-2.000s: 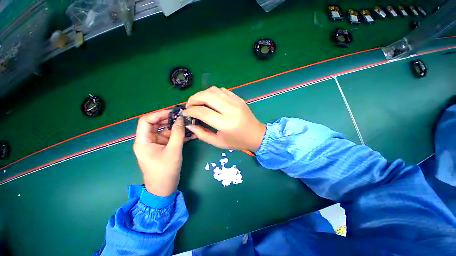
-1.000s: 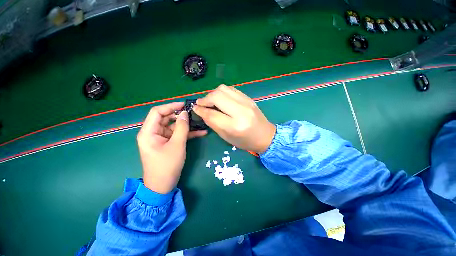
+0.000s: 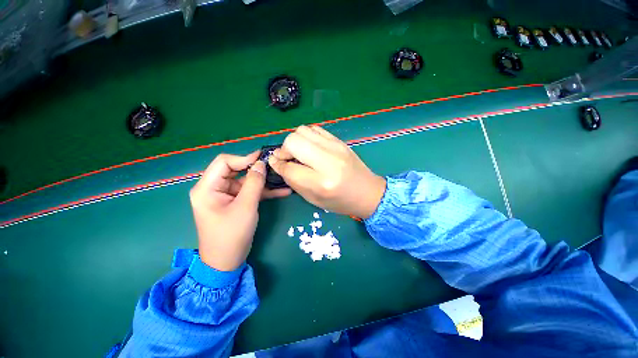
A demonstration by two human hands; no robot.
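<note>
My left hand (image 3: 227,206) holds a round black unit (image 3: 271,168) between thumb and fingers, above the bench edge beside the belt. My right hand (image 3: 325,171) is at the unit's right side, with thumb and index fingertips pinched at its upper face. The fingers hide much of the unit, and whether a small piece is between the right fingertips cannot be told. An orange bit shows under my right wrist, mostly hidden. A pile of small white pieces (image 3: 320,245) lies on the green bench (image 3: 392,280) below my hands, with a few loose flakes above it.
Black units (image 3: 145,122) stand spaced along the green conveyor belt (image 3: 210,70). A close row of yellow-silver-faced units (image 3: 556,36) is at the far right. Another black unit (image 3: 590,117) lies on the bench at right, near a clear plastic piece (image 3: 565,87). Clear bags hang at upper left. A blue sleeve shows at the right edge.
The view has shifted since the earliest frame. My right fingertips have moved onto the unit's upper face, and the unit is turned slightly in my left hand. The belt units sit slightly further right.
</note>
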